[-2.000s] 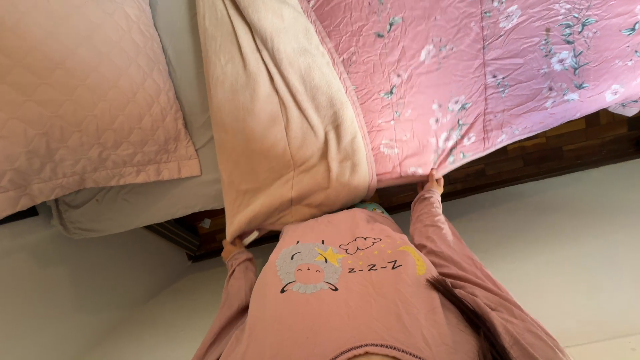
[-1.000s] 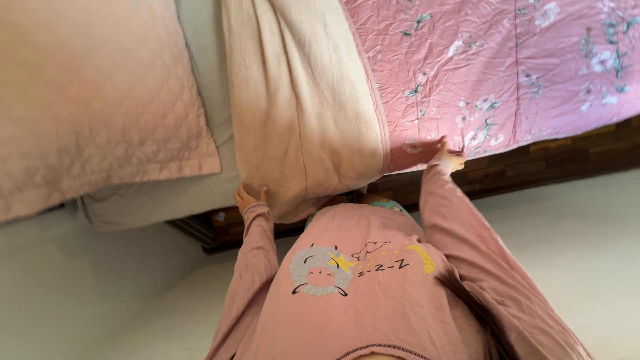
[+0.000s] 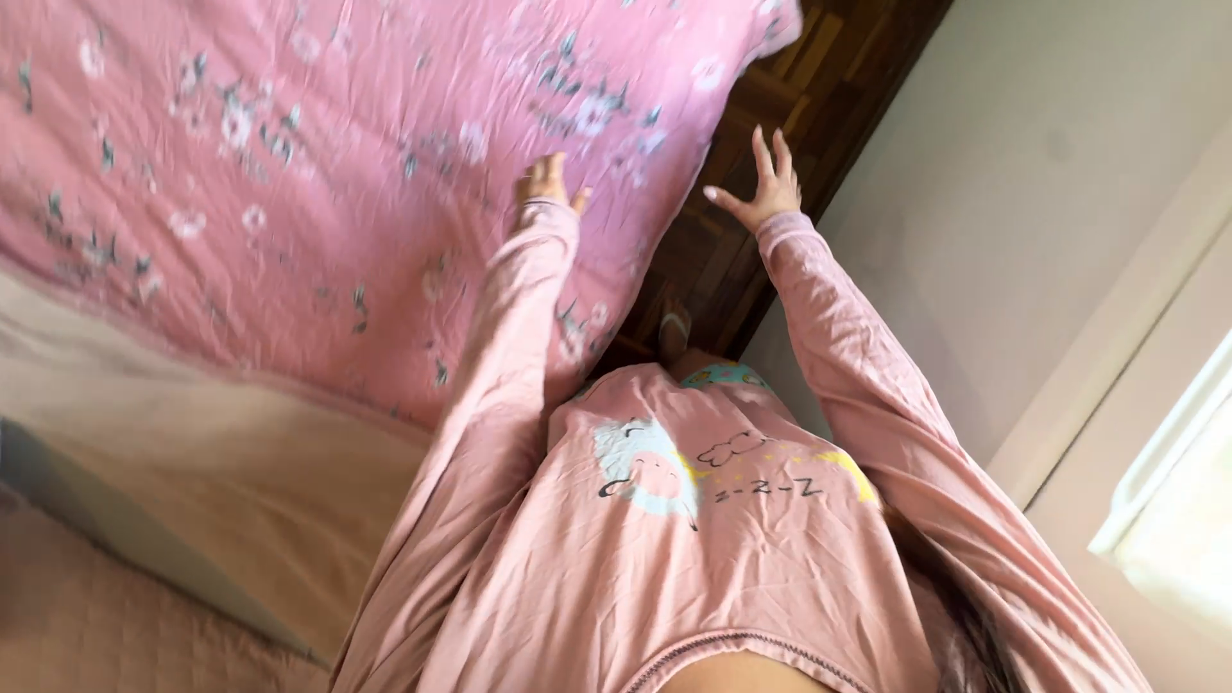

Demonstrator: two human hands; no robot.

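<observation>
A pink floral bedspread (image 3: pixel 318 183) covers the bed across the upper left, its surface wrinkled. Over it is my left hand (image 3: pixel 551 183), fingers apart and holding nothing; whether it touches the cloth I cannot tell. My right hand (image 3: pixel 765 183) hangs in the air beyond the bedspread's side edge, above the wooden floor, fingers spread and empty. Along the bedspread's lower border runs a beige folded layer (image 3: pixel 241 452). Below that, at the bottom left, part of a quilted pink pillow or cover (image 3: pixel 125 597) shows.
Dark parquet floor (image 3: pixel 707 260) lies in a narrow strip between the bed and a pale wall (image 3: pixel 972 183). A foot in a flip-flop (image 3: pixel 674 327) stands on this strip. A bright window (image 3: pixel 1184 500) is at the right edge.
Both hands have come away from the bedding's edge, where my right hand gripped the floral cloth two seconds ago. The view has turned toward the floral part of the bed.
</observation>
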